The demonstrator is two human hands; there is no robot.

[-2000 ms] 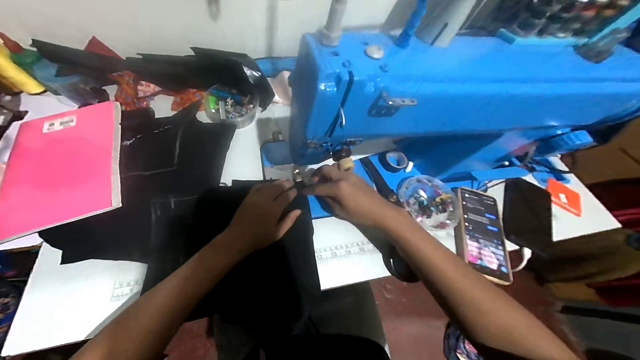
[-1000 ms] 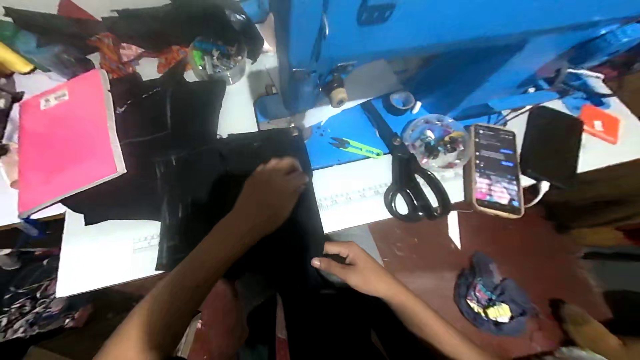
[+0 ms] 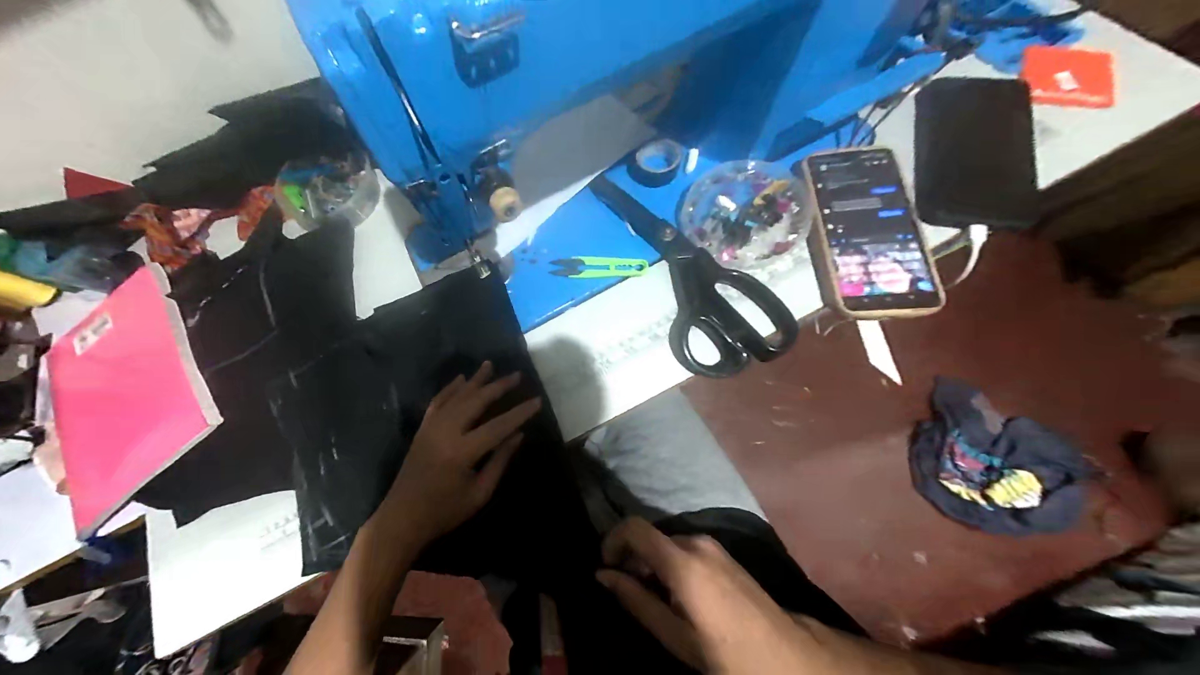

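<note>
Black fabric (image 3: 366,375) lies over the table's front edge, its far corner at the presser foot (image 3: 482,266) of a blue sewing machine (image 3: 581,56). My left hand (image 3: 464,445) rests on this fabric, fingers spread and pointing toward the machine. Lower and to the right, at the fabric's hanging edge, my right hand (image 3: 675,581) has its thumb and fingers closed on the black cloth. Right of the presser foot lie green thread snips (image 3: 600,267) and large black-handled scissors (image 3: 698,291). Whether the foot presses on the fabric cannot be made out.
A bowl of small items (image 3: 745,214), a roll of tape (image 3: 654,162), a phone (image 3: 874,230) and a black case-like object (image 3: 975,152) are at the right. A pink notebook (image 3: 131,394) lies on black fabric at the left. Crumpled dark cloth (image 3: 994,464) is on the floor.
My hands have come away from the needle area, where both were two seconds ago. The right is now down at the hanging fabric; the left lies flatter, with fingers spread. The view has shifted.
</note>
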